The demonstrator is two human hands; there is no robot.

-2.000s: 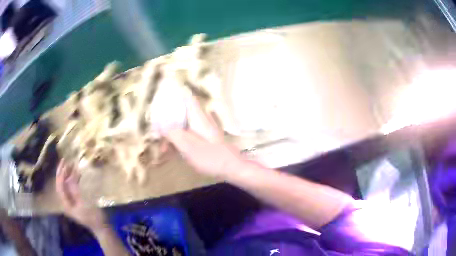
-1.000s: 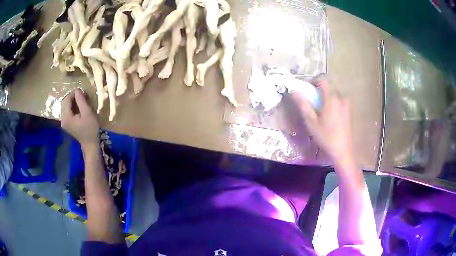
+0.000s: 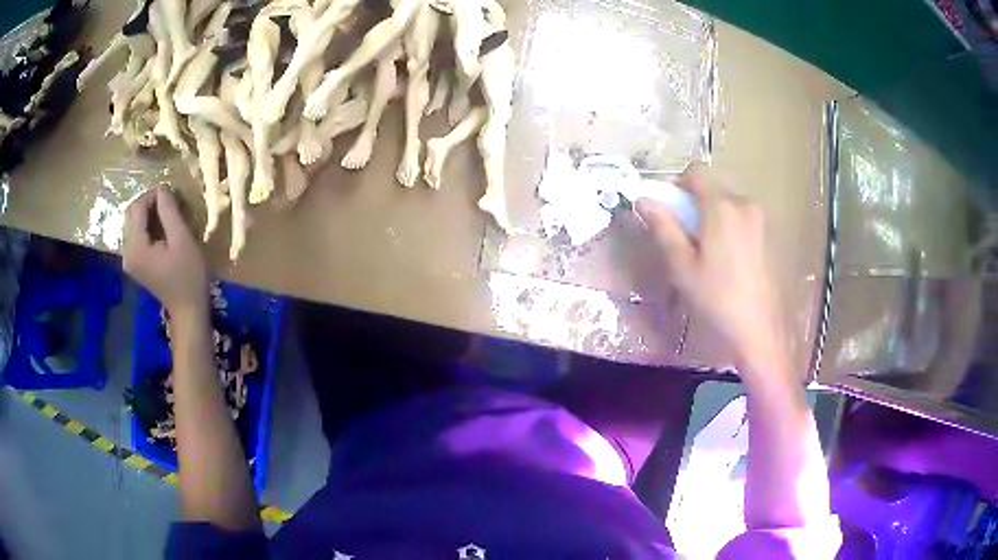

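My right hand [image 3: 717,246] is closed around a white bottle-like object [image 3: 671,206], partly hidden by the fingers. Its narrow end points left to a crumpled white cloth [image 3: 575,202] and a small white ring or cup [image 3: 608,170] on the work board. I cannot tell if they touch. My left hand [image 3: 164,249] is over the bench's front edge at the left, loosely curled, with a gap between thumb and forefinger and nothing visible in it. Cream figure legs [image 3: 263,104] lie heaped beyond and between the hands, some with dark pieces at the hips.
Dark pieces [image 3: 38,93] lie at the far left of the brown bench [image 3: 361,246]. A metal-edged, glossy surface [image 3: 826,241] stands at the right. Below are a blue crate [image 3: 266,405] with cream-and-dark parts, a tray [image 3: 700,459] with white sheets, and blue stools [image 3: 71,328].
Since two seconds ago, my right hand has left the heap for the cloth at the right. Over the last second, both hands have barely moved and the view has shifted slightly.
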